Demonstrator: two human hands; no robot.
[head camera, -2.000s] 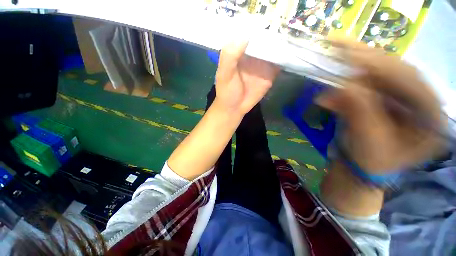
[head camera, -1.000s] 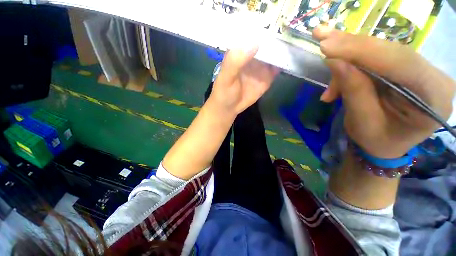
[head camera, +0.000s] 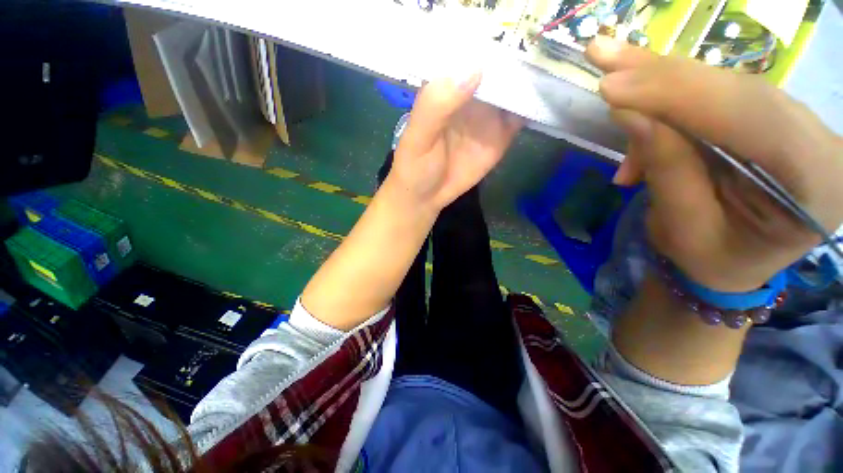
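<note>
My right hand (head camera: 716, 162) holds long thin dark tweezers (head camera: 776, 191). Their tips reach the near end of a circuit board (head camera: 629, 20) crowded with small parts, beside a thin red lead wire (head camera: 568, 17). Whether the tips grip anything cannot be seen. A yellow-green strip (head camera: 695, 28) runs beside the board, and round capacitors and dark wires show to its right. My left hand (head camera: 453, 143) rests at the pale line rail (head camera: 555, 102), thumb on top and fingers apart below the edge; it holds no loose part. The boards' far ends are cut off by the top edge.
A blue plastic object (head camera: 578, 222) is below the rail. Cardboard sheets (head camera: 199, 83) stand under the bench at left, above green-blue boxes (head camera: 74, 245) and black boxes (head camera: 176, 314). Grey-blue clothing of another person (head camera: 795, 369) is at the right. The green floor has yellow-black stripes.
My right hand has come from a blurred position off the parts to the board's near end, then shifted slightly right. The red wire now shows beside the tweezers. My left hand stays at the rail.
</note>
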